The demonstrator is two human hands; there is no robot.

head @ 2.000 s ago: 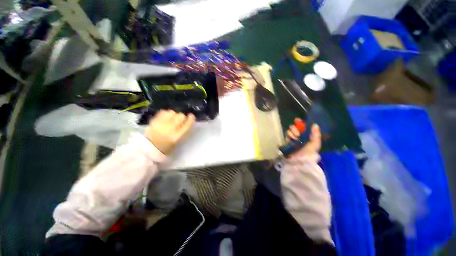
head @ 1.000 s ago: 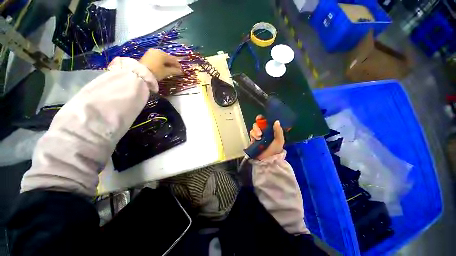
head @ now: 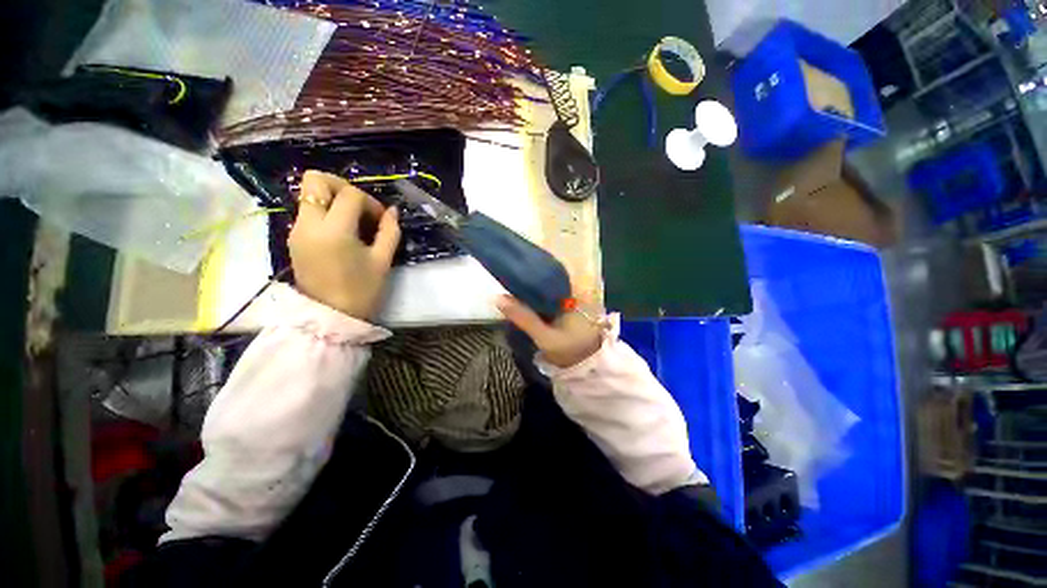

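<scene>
A black socket housing (head: 434, 149) lies open side up on the white-covered work board (head: 442, 294), with a yellow-green wire (head: 420, 180) across it. My left hand (head: 341, 247) is over its near side, fingertips bent down inside; a dark wire trails from beneath the hand, and whether the fingers pinch anything is hidden. My right hand (head: 559, 332) holds the blue-grey soldering gun (head: 512, 262), its metal tip pointing left into the housing near the yellow-green wire. Brown lead wires (head: 390, 78) lie fanned just beyond the housing, with blue ones behind them.
The soldering iron stand (head: 568, 164) is right of the housing. A yellow tape roll (head: 675, 66), a white spool (head: 702, 134) and blue-handled cutters lie on the green mat. A large blue crate (head: 855, 379) stands at the right. Another black housing (head: 126, 106) and bubble wrap (head: 138, 195) are left.
My left hand has moved from the brown wires down to the housing. My right hand has brought the soldering gun left, over the housing. The housing sits straighter on the board.
</scene>
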